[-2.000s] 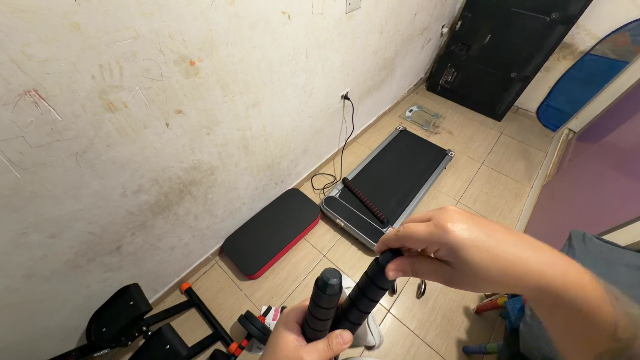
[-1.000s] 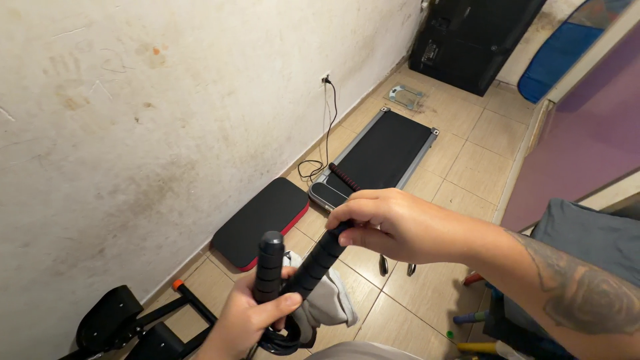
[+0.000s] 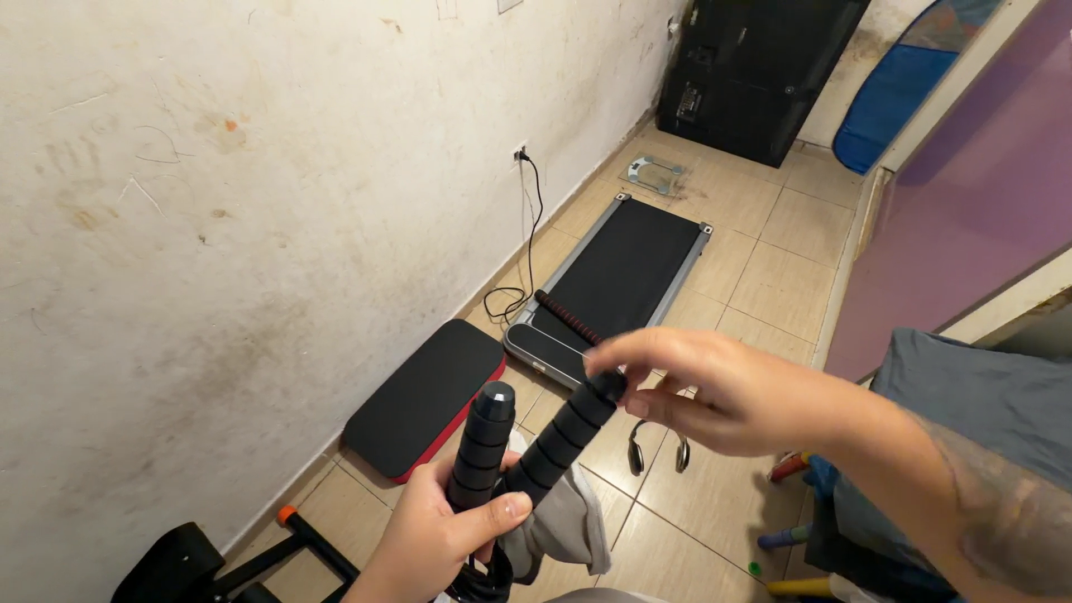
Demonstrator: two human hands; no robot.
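Two black foam-covered handles, seemingly of a jump rope, are in my left hand (image 3: 456, 519) at the lower middle. One handle (image 3: 484, 444) stands nearly upright; the other handle (image 3: 563, 440) leans to the right. Below my fingers hangs a bunched black cord (image 3: 481, 578). At the top end of the leaning handle is my right hand (image 3: 687, 381), its thumb and fingers apart around the cap; whether they touch it is hard to tell. A grey cloth (image 3: 565, 519) shows behind the handles.
A walking pad (image 3: 628, 268) with a ridged bar (image 3: 569, 316) across it lies ahead, beside a black-and-red step platform (image 3: 427, 394). Headphones (image 3: 657, 448) and a glass scale (image 3: 655, 174) are on the tiles. Black exercise equipment (image 3: 293, 544) stands lower left; a grey-covered item (image 3: 963, 402) is at right.
The fingers of my right hand, closed around the cap of the leaning handle in the earlier frames, have loosened and spread. My left hand keeps both handles.
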